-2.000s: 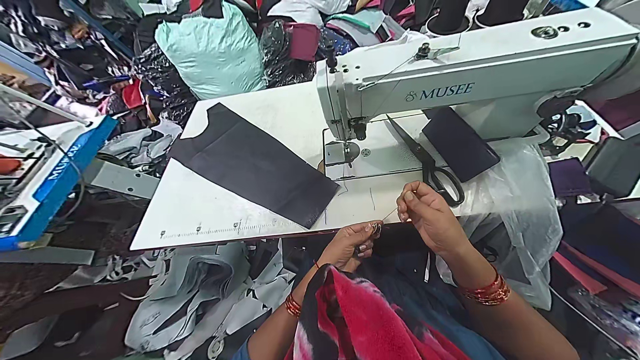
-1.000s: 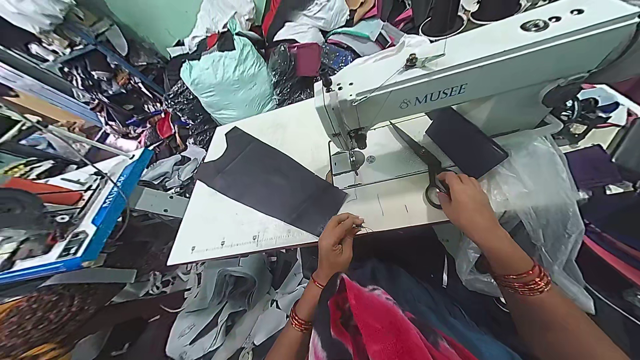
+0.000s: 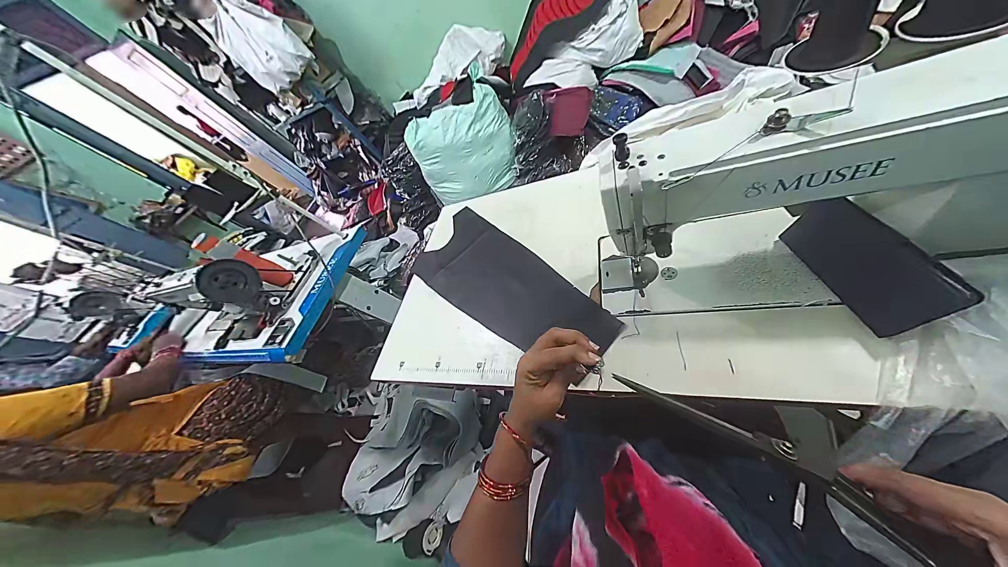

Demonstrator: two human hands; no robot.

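My left hand (image 3: 551, 374) pinches a small tangle of dark thread (image 3: 596, 366) at the front edge of the white sewing table (image 3: 449, 331), by the lower corner of a dark fabric piece (image 3: 512, 279). At the lower right, my right hand (image 3: 929, 500) holds large black scissors (image 3: 756, 441), their tip pointing left toward the thread. The scissor handles are partly cut off by the frame. Behind them stands a white sewing machine (image 3: 819, 181), its needle area (image 3: 642, 276) right of the dark fabric. A folded dark piece (image 3: 878, 264) rests on the machine bed.
Clear plastic (image 3: 945, 339) covers the table's right end. Grey cut fabric (image 3: 425, 449) hangs below the front edge. A mint bag (image 3: 465, 146) and cloth heaps lie behind. On the left, a person in yellow clothing (image 3: 165, 441) has hands at another sewing machine (image 3: 228, 291).
The scissors lay on the machine bed; my right hand took hold of them and brought them to the front edge. My left hand keeps its pinch. The view has swung left.
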